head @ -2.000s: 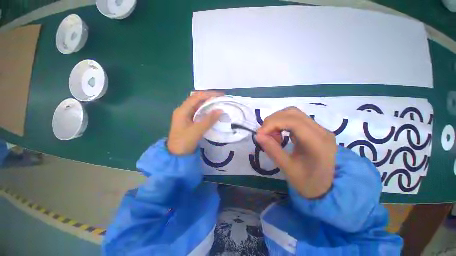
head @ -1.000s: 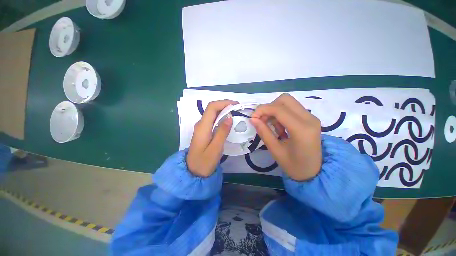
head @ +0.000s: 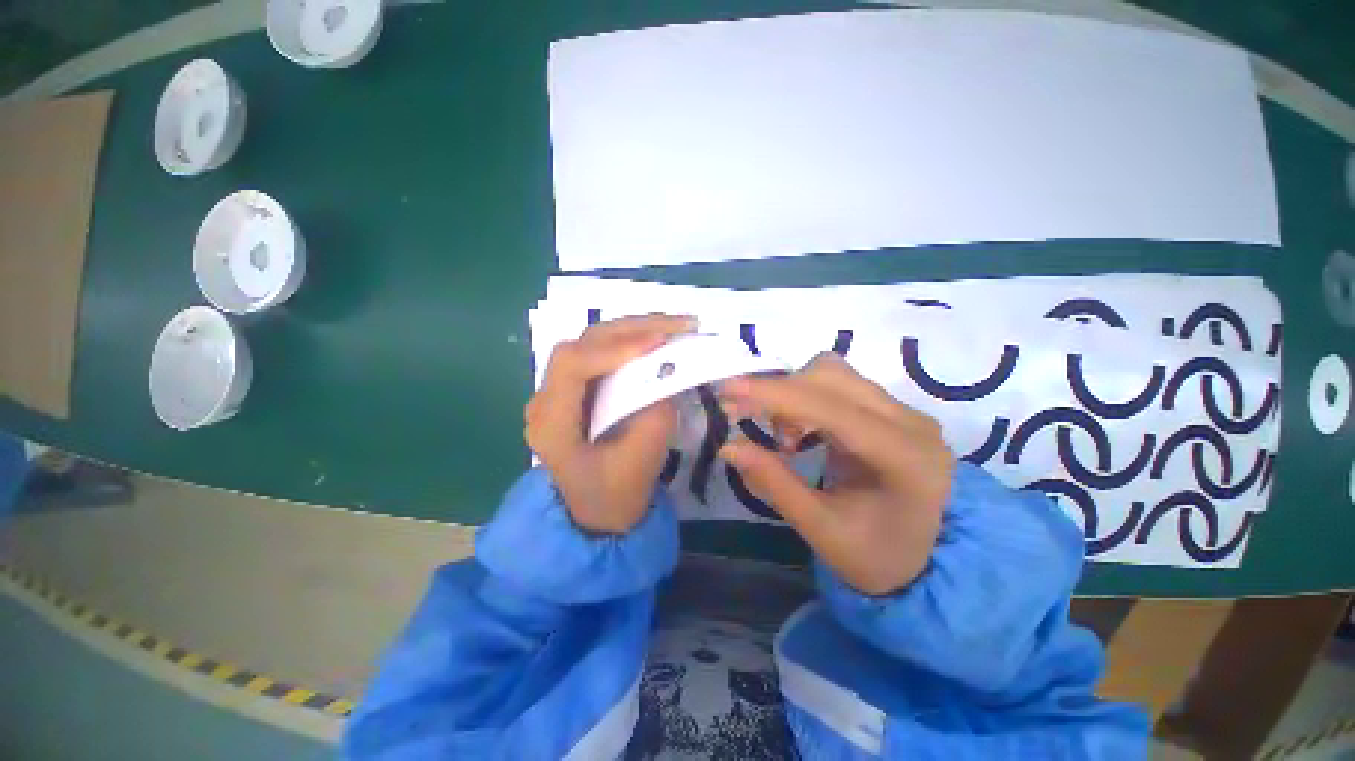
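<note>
My left hand [head: 602, 431] grips a white round housing [head: 669, 372], which is tilted so its outer side with a small hole shows. My right hand [head: 847, 468] is at the housing's right edge, with thumb and fingers around a black adhesive arc [head: 710, 446]. The arc hangs at the housing's open side; whether it touches the inside is hidden. The sheet of die-cut arcs [head: 966, 424] lies under both hands, with black U shapes that overlap like chain links towards the right.
A blank white sheet [head: 914, 141] lies beyond the arc sheet. Several white housings [head: 250, 253] stand at the left, near a brown cardboard piece [head: 52, 245]. A white ring disc [head: 1330, 394] lies at the far right. An open cardboard box [head: 1226, 669] is below the table edge.
The housing has turned from showing its inside to showing its outer side. The black arc now hangs down at its open side, and my right hand has moved slightly lower.
</note>
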